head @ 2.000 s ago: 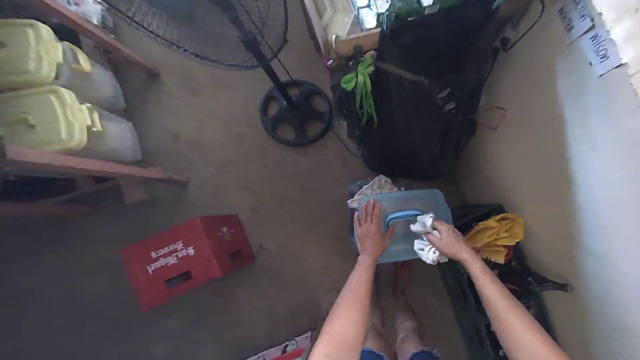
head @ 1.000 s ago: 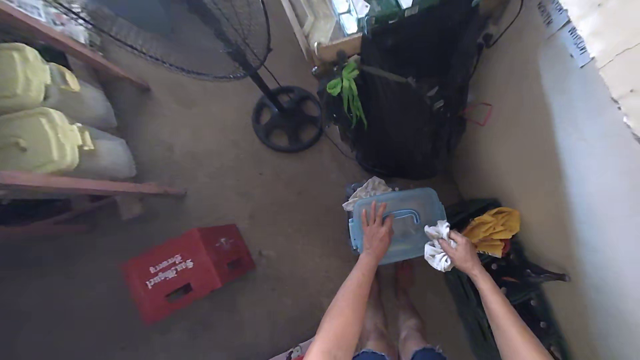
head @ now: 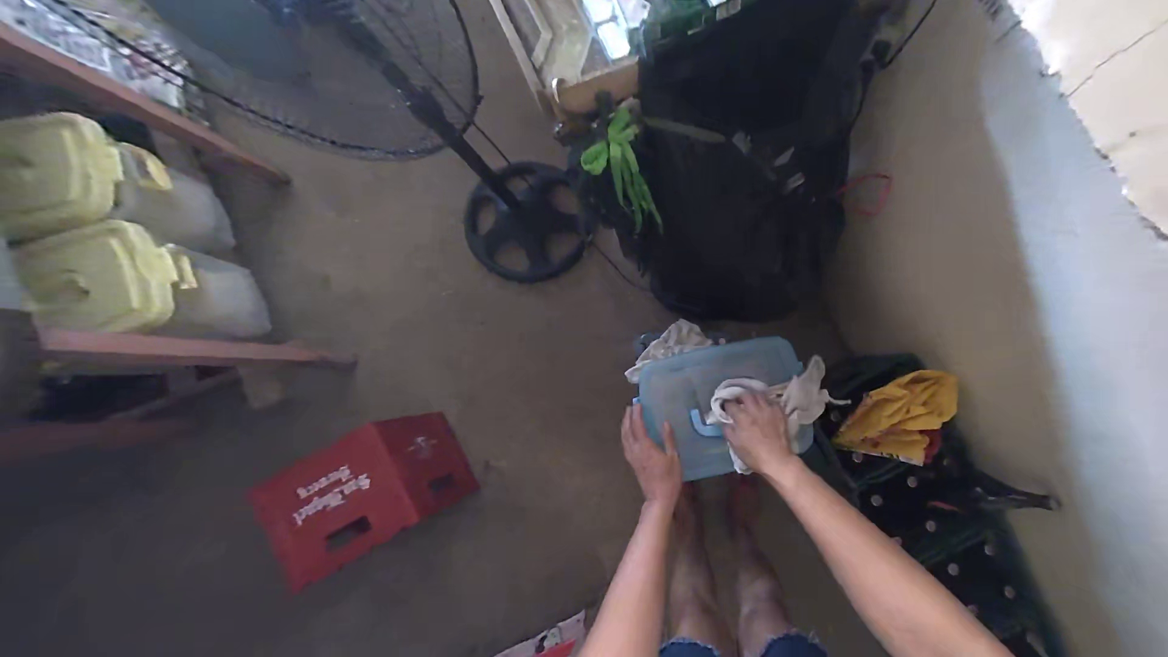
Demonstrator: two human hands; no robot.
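Observation:
A translucent blue plastic lid [head: 671, 388] with a carrying handle [head: 703, 422] lies below me, over what looks like a box whose body is mostly hidden. My left hand [head: 651, 456] rests on the lid's left edge, fingers apart. On the lid's right part, my right hand [head: 756, 429] presses a white cloth [head: 803, 394] that bunches around the fingers beside the handle. Another pale cloth [head: 675, 347] shows just beyond the lid's far left corner.
A red plastic crate [head: 356, 493] sits on the floor at left. Ahead stand a fan base [head: 527, 222] and a black bag [head: 730, 210]. Yellow-lidded containers [head: 96, 274] fill a wooden shelf [head: 182, 347]. A yellow bag [head: 903, 415] lies on dark crates [head: 949, 547] beside the right wall.
My right hand has moved with the white cloth from the lid's right edge inward to its handle. My left hand has shifted from the lid's top to its left edge.

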